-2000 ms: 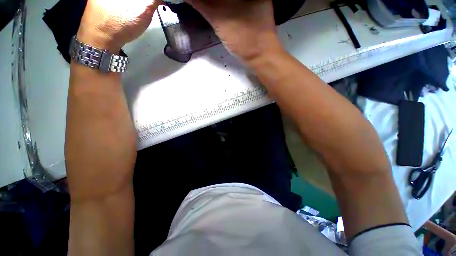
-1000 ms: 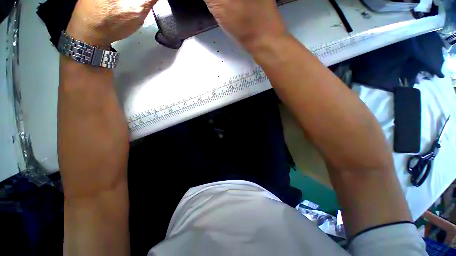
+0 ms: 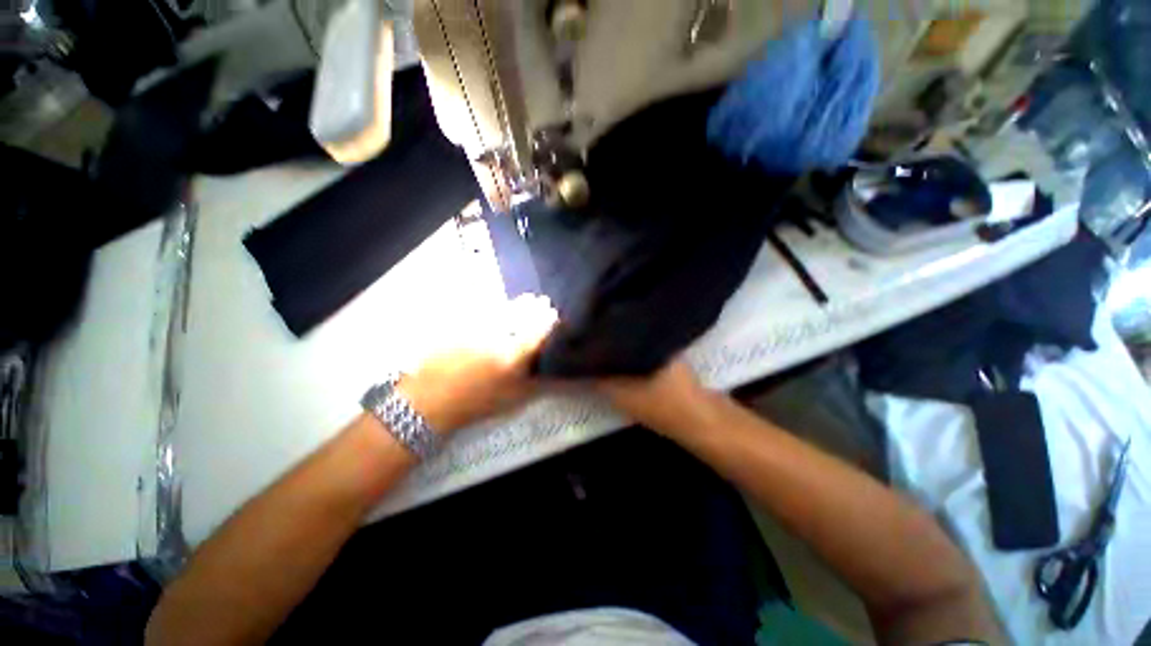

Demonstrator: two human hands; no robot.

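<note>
A dark garment piece (image 3: 656, 278) lies under the sewing machine head (image 3: 505, 101) and spreads right over the table. My left hand (image 3: 486, 366) holds its near left edge, the fingertips washed out by the lamp's glare. My right hand (image 3: 650, 385) is at its near edge, fingers mostly hidden under or behind the cloth. The needle area (image 3: 505, 202) is just beyond the hands, at the cloth's far left edge. A dark cut panel (image 3: 366, 234) lies flat left of the needle.
The white lamp head (image 3: 354, 82) hangs left of the machine head. A blue yarn bundle (image 3: 802, 101) hangs on the arm. A white-rimmed tray (image 3: 915, 208) and a black strip (image 3: 798, 265) lie right. Black scissors (image 3: 1083, 555) and a dark rectangle (image 3: 1016, 469) rest on white cloth.
The view has tilted up, bringing the machine head, lamp and cut panel into sight. My hands now appear lower, close together at the dark cloth's near edge.
</note>
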